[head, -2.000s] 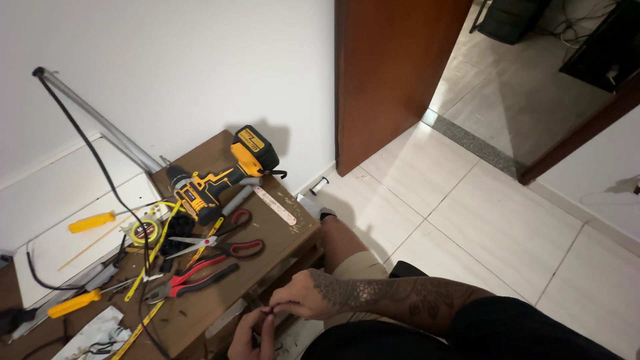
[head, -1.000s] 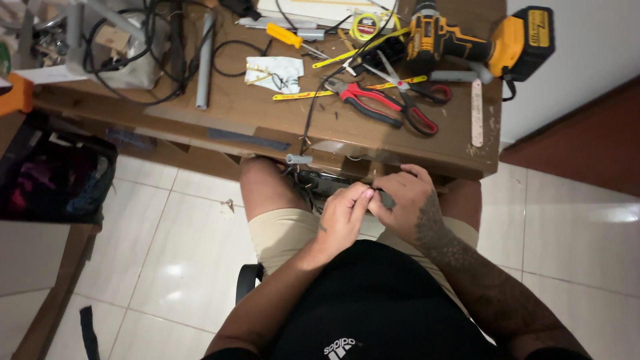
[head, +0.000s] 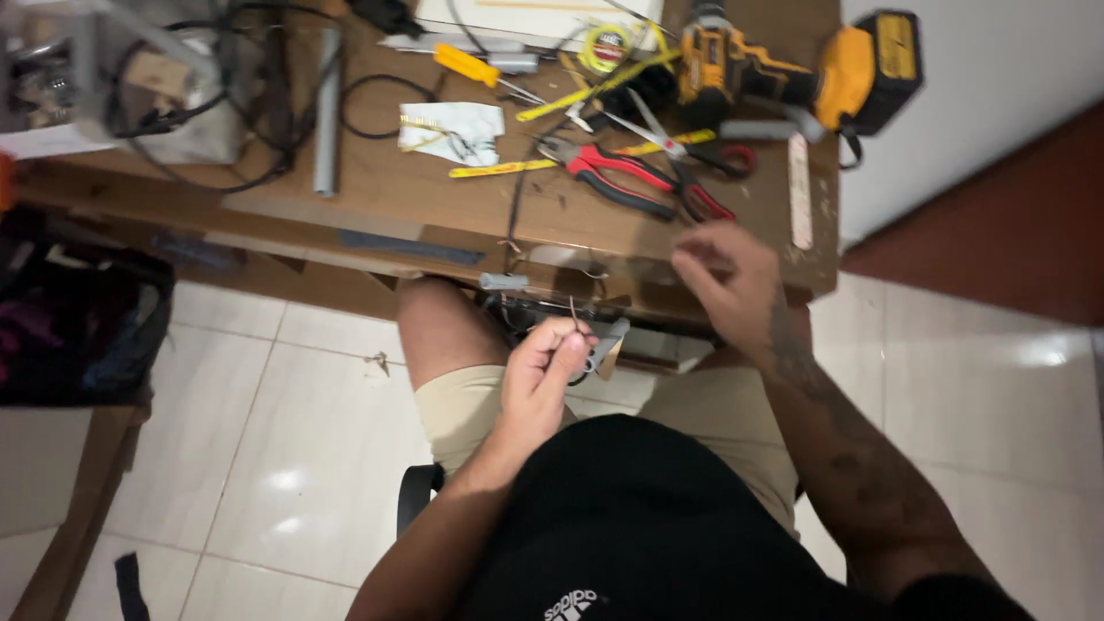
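My left hand (head: pixel 545 371) pinches a thin wire (head: pixel 574 312) between thumb and fingers, its copper-coloured end pointing up, just in front of the table edge. My right hand (head: pixel 729 276), blurred, is raised over the table's front right edge with fingers apart and nothing visible in it. Close beyond it lie the red-handled scissors (head: pixel 681 159) and the red and black diagonal cutting pliers (head: pixel 608 177). A black cable (head: pixel 517 203) runs down over the table edge, with a bared wire at its end. Beside it is a short grey tube piece (head: pixel 504 281).
A yellow cordless drill (head: pixel 759 73), a tape measure (head: pixel 606 47), a yellow-handled screwdriver (head: pixel 466 65) and a grey tube (head: pixel 327 112) lie on the wooden table (head: pixel 388 185). A clear bin (head: pixel 198 121) with cables stands at left. A dark bag (head: pixel 82 310) is at far left.
My right hand has come away from my left and moved to the right, toward the scissors. My left hand still holds the wire. The view swung strongly earlier on.
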